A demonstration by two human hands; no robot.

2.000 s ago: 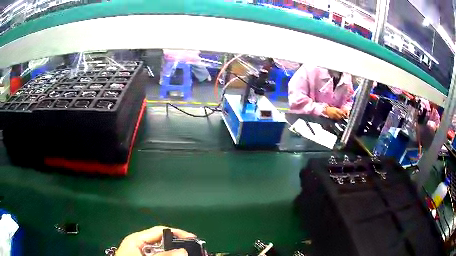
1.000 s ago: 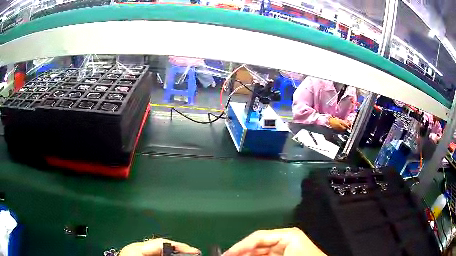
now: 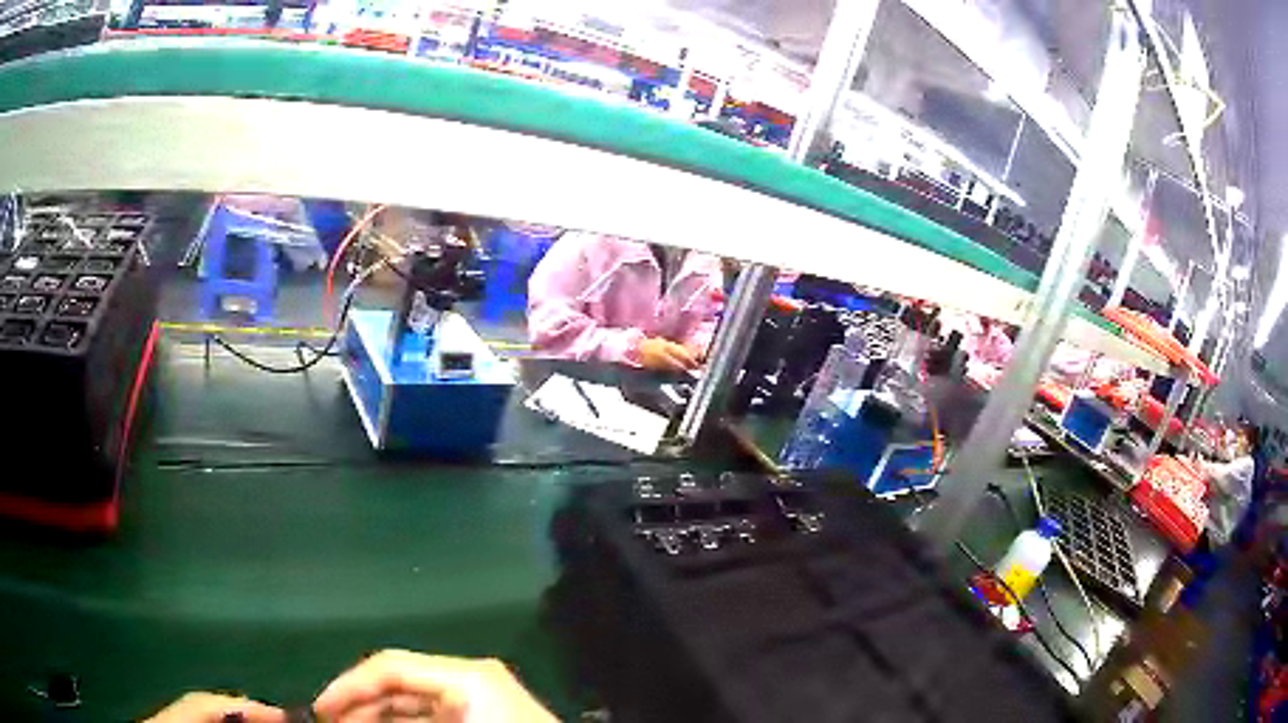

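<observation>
My left hand (image 3: 212,709) is at the bottom edge, mostly cut off, with its fingertips at a small black part (image 3: 294,715). My right hand (image 3: 431,689) is close beside it, palm down, fingers bent toward the same part; whether it grips the part is hidden. The black part is too cut off to tell its shape. A small dark clamped unit (image 3: 60,689) lies on the green mat (image 3: 311,565) at lower left. A large black foam tray (image 3: 833,607) stands right of my hands, with several silver-looped units (image 3: 699,537) at its far end.
A filled black tray stack (image 3: 64,410) with a red base tray stands at left. A blue bench fixture (image 3: 431,403) with a cable and a white paper (image 3: 600,413) are across the bench. A shelf (image 3: 565,170) spans above. A person in pink (image 3: 622,304) sits beyond. A yellow-white bottle (image 3: 1024,562) is at right.
The view has turned right, so the bench things shift left and more of the right side shows. My right hand has come into view and moved in beside my left hand.
</observation>
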